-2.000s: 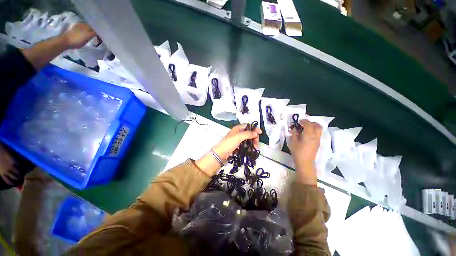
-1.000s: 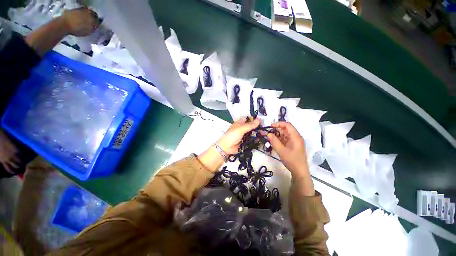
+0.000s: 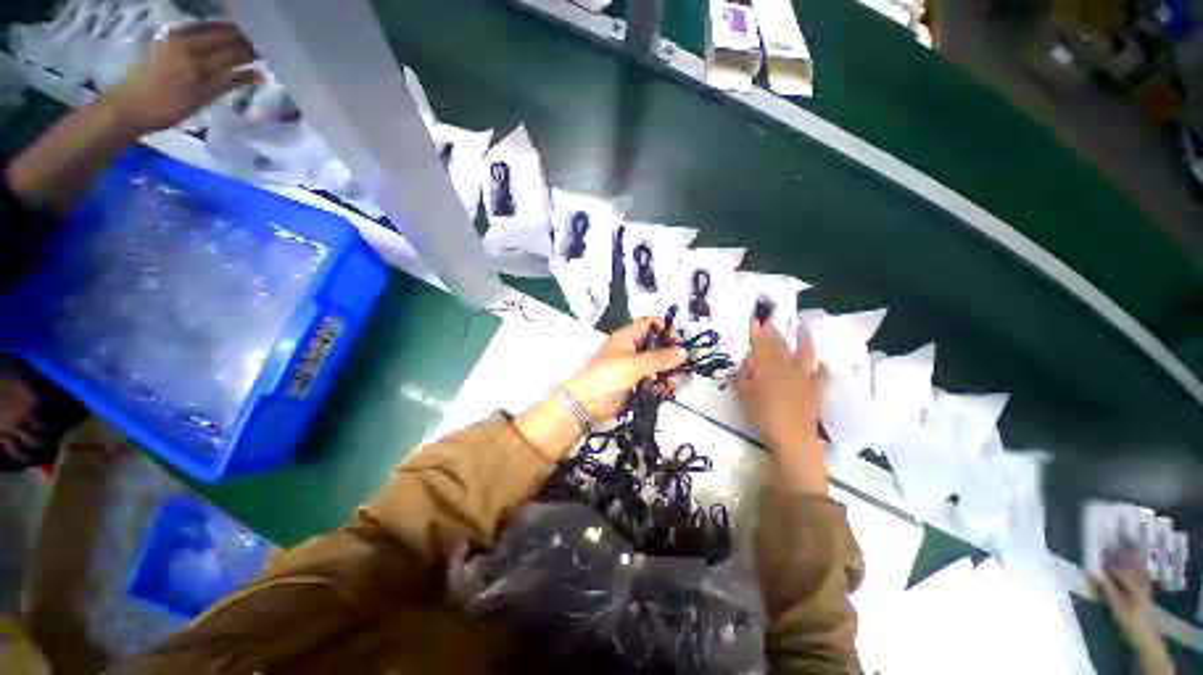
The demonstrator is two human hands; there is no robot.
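My left hand (image 3: 623, 368) is closed around a bunch of coiled black charging cables (image 3: 699, 346) above the white work sheet (image 3: 508, 369). My right hand (image 3: 781, 382) reaches over a white pouch (image 3: 772, 293), its fingertips at a black cable (image 3: 763, 311) lying on it. Whether the fingers still grip that cable cannot be told. Pouches to the left each carry one coiled cable, such as this pouch (image 3: 517, 227). Pouches to the right (image 3: 851, 363) show no cable. A loose cable pile (image 3: 673, 495) lies on the sheet, beside a clear plastic bag (image 3: 607, 593) at my chest.
A blue tote (image 3: 284, 422) with clear contents stands left, a small blue tray (image 3: 165, 567) below it. A grey post (image 3: 383, 145) rises beside the green belt (image 3: 739, 172). Another person's hand (image 3: 191, 73) is upper left; another (image 3: 1128, 580) touches small boxes (image 3: 1158, 547) at right.
My right hand has moved from the cable bunch in my left hand out to a pouch on the belt. Another person's hand has appeared at the right edge.
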